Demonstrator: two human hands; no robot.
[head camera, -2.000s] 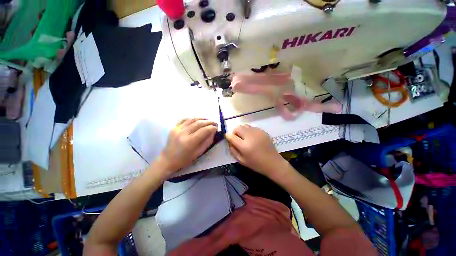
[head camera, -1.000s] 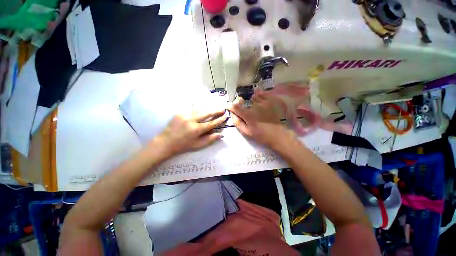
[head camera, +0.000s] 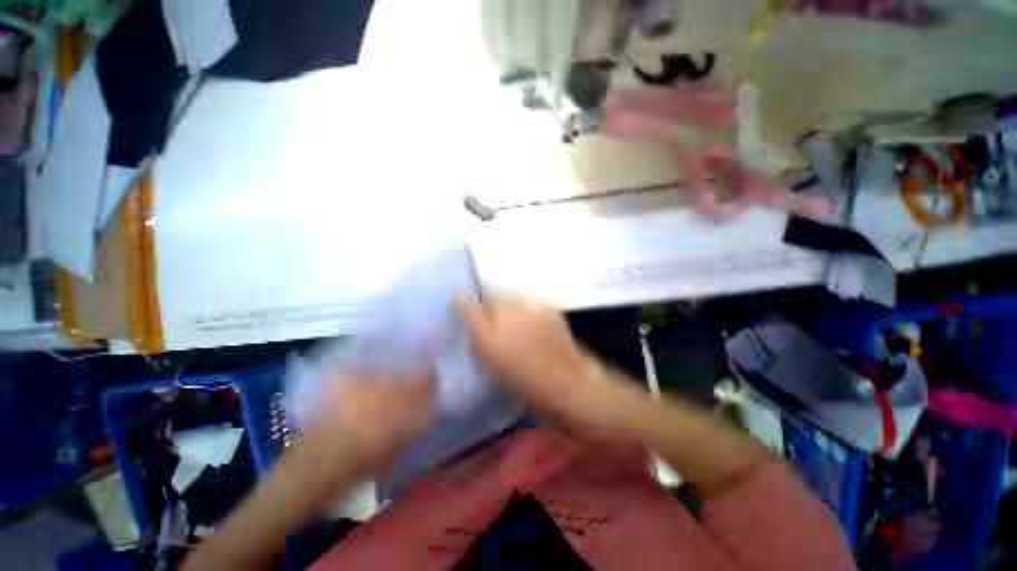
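A pale grey cut piece (head camera: 418, 301) is blurred over the table's front edge, reaching down towards my lap. My right hand (head camera: 530, 346) holds its right edge. My left hand (head camera: 379, 413) lies low on the grey pieces, strongly blurred; whether it grips one I cannot tell. The cream sewing machine (head camera: 669, 61) stands at the top, with its presser foot (head camera: 574, 121) above the white table (head camera: 257, 223); no fabric shows under the foot. A small dark metal item (head camera: 480, 207) lies on the table.
Black panels (head camera: 296, 39) and pale pieces (head camera: 73, 190) lie at the upper left beside orange tape (head camera: 143, 268). A pink strip (head camera: 725, 184), black strip (head camera: 831, 236) and orange ring (head camera: 931, 190) are at right. Blue crates (head camera: 262, 396) stand below the table's edge.
Both hands have moved from the needle area down to the front edge and lap. The pale piece has come off the table top towards me. The view has shifted.
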